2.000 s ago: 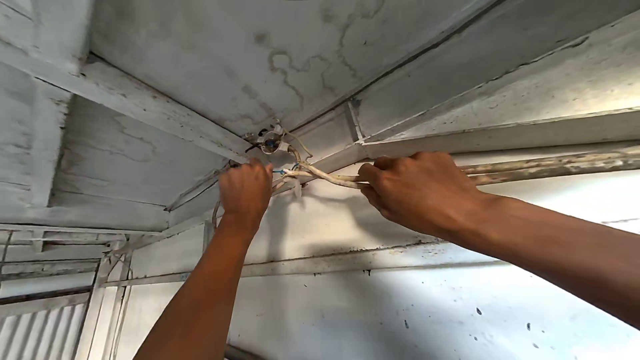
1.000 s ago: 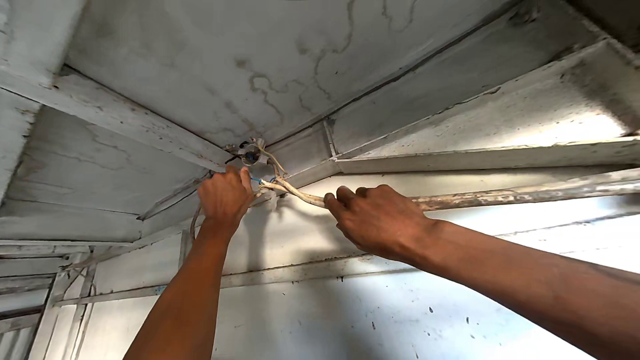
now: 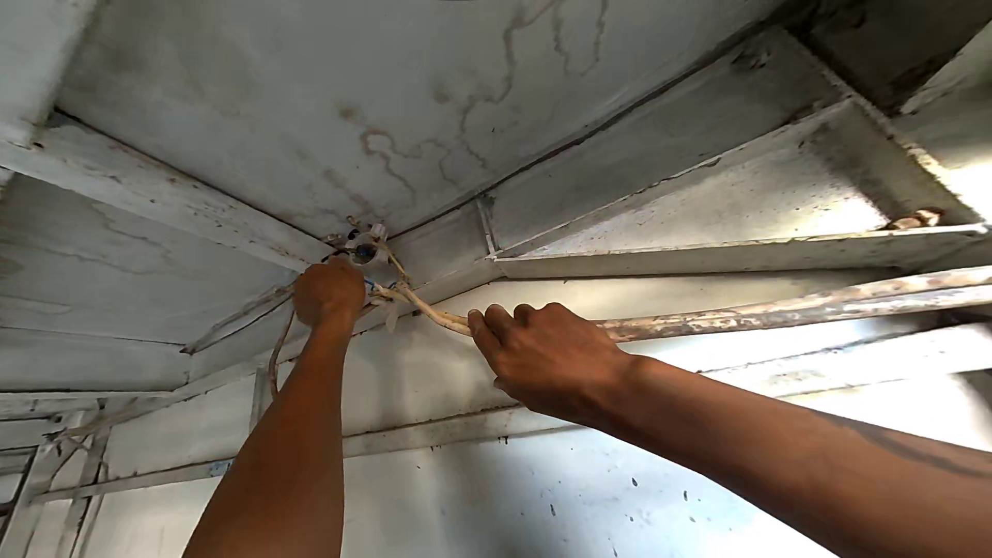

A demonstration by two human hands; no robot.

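High in the corner, a small round fitting (image 3: 364, 249) with loose wires sits against the ceiling. My left hand (image 3: 329, 291) is closed just below it, at the wire ends; what its fingers pinch is hidden. A pale cable (image 3: 438, 316) runs from beside that hand down to the right, with a bit of blue wire near its end. Around this cable my right hand (image 3: 542, 353) is closed, near the end of a stained pipe or pole (image 3: 736, 316). A thin brown wire (image 3: 277, 353) hangs left of my left forearm.
Painted beams (image 3: 178, 198) cross the water-stained ceiling panel (image 3: 310, 101). A ledge (image 3: 697, 256) runs along the upper right, bearing a small brown object (image 3: 916, 220). Below is a pale wall (image 3: 480, 496) with a horizontal rail (image 3: 434, 435); a frame with bars stands far left.
My left hand has moved up close to the round fitting; before, it was lower beside the wires. My right hand stays on the cable. The view has shifted somewhat.
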